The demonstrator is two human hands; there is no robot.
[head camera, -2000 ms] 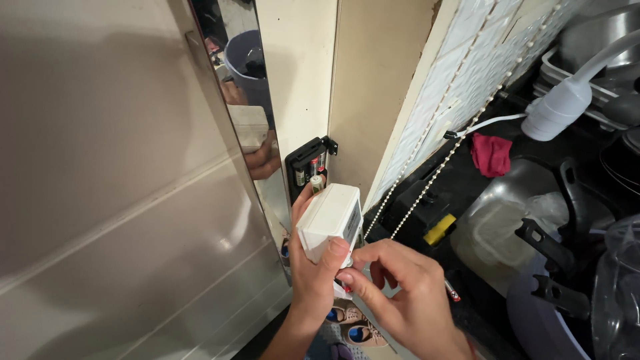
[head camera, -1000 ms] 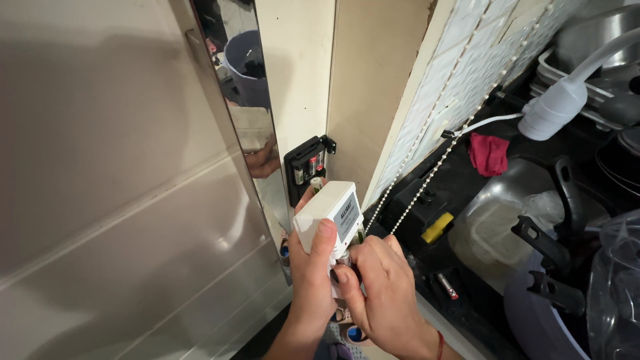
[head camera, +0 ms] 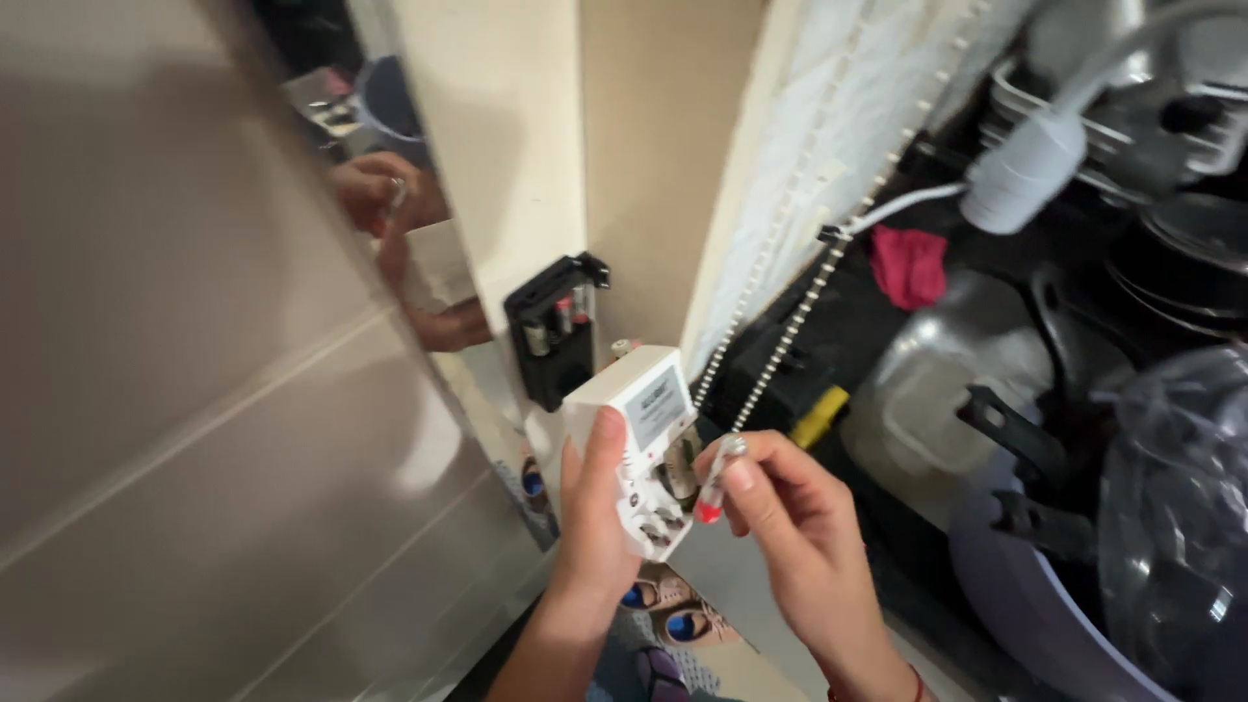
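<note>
My left hand (head camera: 597, 517) is closed around a white plastic battery charger (head camera: 634, 390), which bears a printed label and has battery slots with metal contacts facing right. Between the thumb and fingers of my right hand (head camera: 790, 517) is a small cylindrical battery (head camera: 720, 480) with a red end pointing down, just right of the slots and apart from them. A larger cell (head camera: 680, 468) sits in the charger's side. Beyond the charger, a black open case (head camera: 551, 331) on the pale panel holds several batteries. Another battery tip (head camera: 622, 347) shows behind the charger's top.
At the right are a metal sink (head camera: 916, 390), a red cloth (head camera: 909, 265), a purple tub (head camera: 1033, 585) with black-handled pans, and a white faucet fitting (head camera: 1024, 171). Beaded cords (head camera: 790, 336) hang near the tiled wall. A mirror strip (head camera: 390, 195) stands left; shoes (head camera: 673, 609) lie below.
My right hand has moved away from the charger's slots and now holds a red-ended battery clear of them. The view has moved closer to the counter and wall.
</note>
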